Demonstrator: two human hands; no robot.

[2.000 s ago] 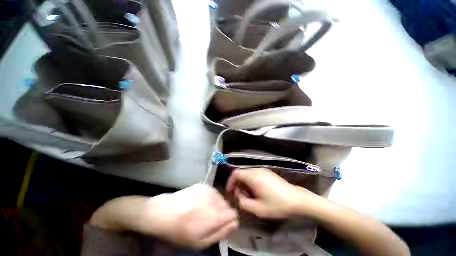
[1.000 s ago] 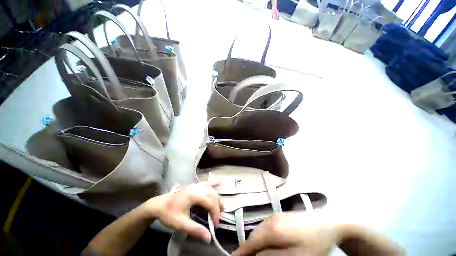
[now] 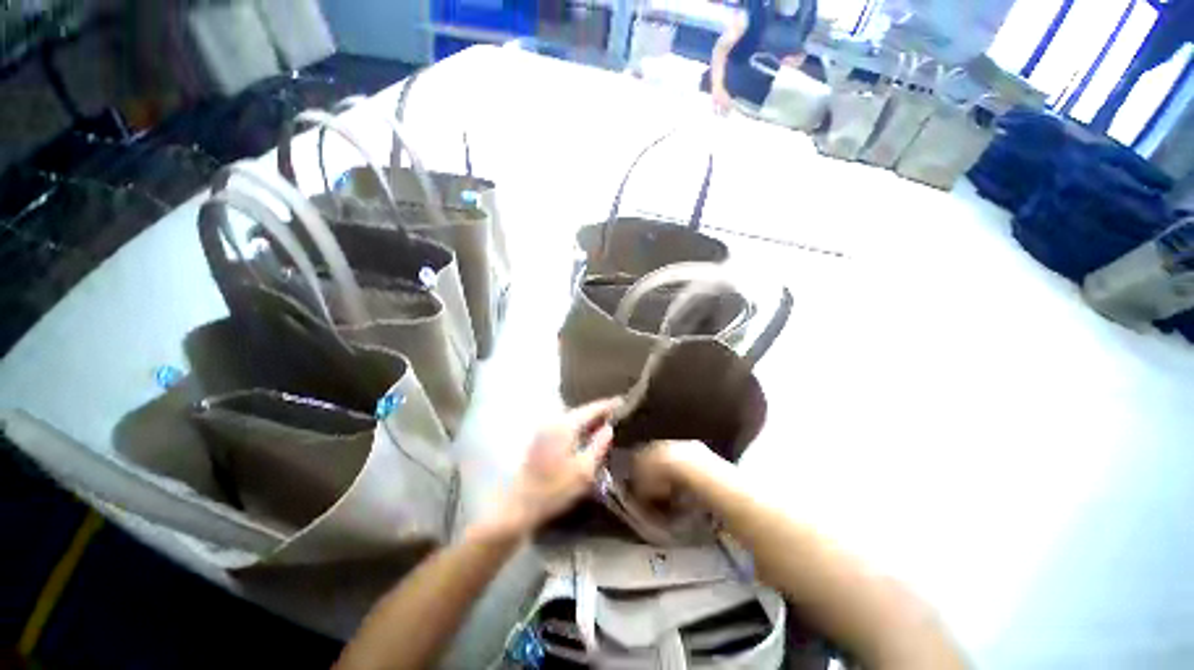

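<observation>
My left hand [image 3: 570, 461] pinches the left rim of a taupe tote bag [image 3: 714, 399] in the right row, near the base of its handle. My right hand [image 3: 670, 478] is inside that bag's mouth, by the inner pocket; its fingers are blurred and partly hidden. Another taupe tote bag [image 3: 655, 571] stands nearer to me, cut off by the bottom edge, with its handles folded down over its mouth and a blue tuft [image 3: 526, 644] at its left corner.
A left row of tote bags [image 3: 295, 478] stands with handles up, blue tufts at some corners. More bags [image 3: 651, 242] stand behind mine. A thin rod [image 3: 753, 237] lies on the white table [image 3: 943, 432]. Navy bundles [image 3: 1080, 196] lie at right. A person [image 3: 753, 52] is at the far edge.
The view has lifted to show more of the far table. My hands have moved from the nearest bag to the one behind it, my right hand now inside its mouth.
</observation>
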